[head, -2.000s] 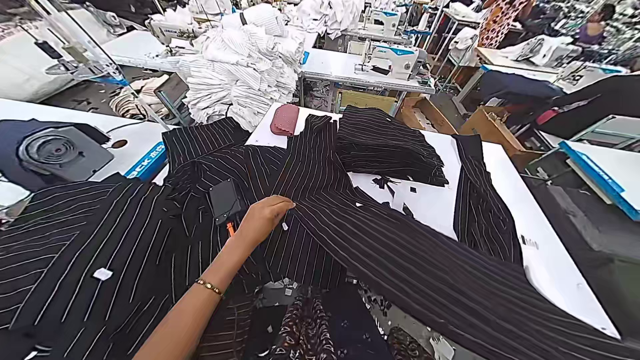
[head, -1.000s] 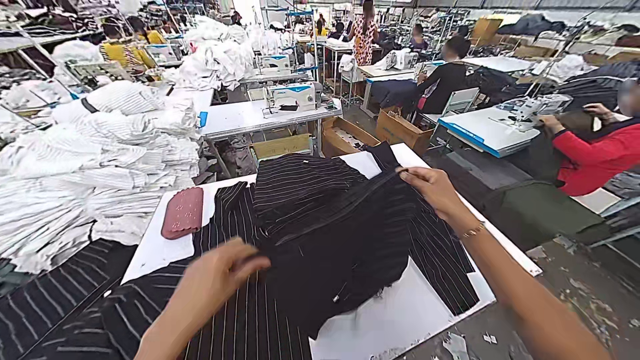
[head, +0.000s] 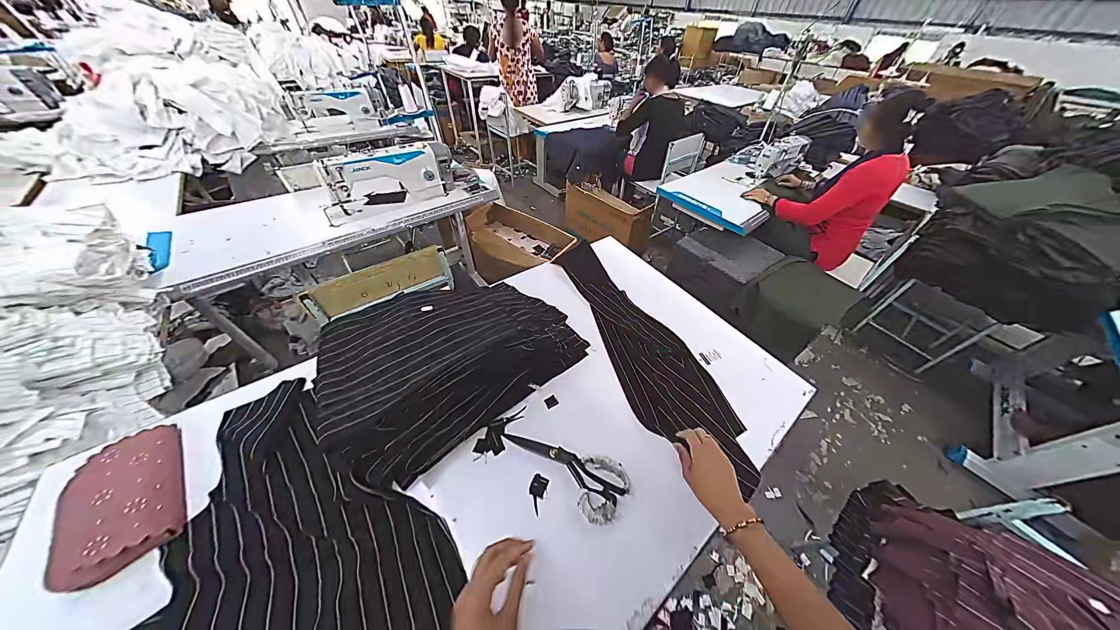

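My right hand [head: 707, 468], with a bracelet at the wrist, pinches the near edge of a long black striped fabric piece [head: 647, 350] lying along the table's right side. My left hand [head: 497, 577] rests at the near edge of the white table [head: 525, 499], its fingers apart and holding nothing. Between and beyond the hands lie fabric scissors [head: 569, 468] with wrapped handles, among small black scraps [head: 538, 488]. A thick stack of black striped fabric pieces [head: 429, 359] sits at the far left part of the table, and more striped fabric [head: 297, 542] spreads in front of it.
A dusty pink scalloped pouch or case [head: 118, 507] lies at the table's left. Beyond stand a sewing machine [head: 385, 179], cardboard boxes [head: 604, 214] and white garment heaps [head: 166, 96]. A person in red [head: 844, 206] sits at another machine at the right. Maroon fabric [head: 971, 560] is at the lower right.
The black fabric raised between my hands one second ago is no longer in them. My right hand has come down to the long striped piece. The scissors now show on the table.
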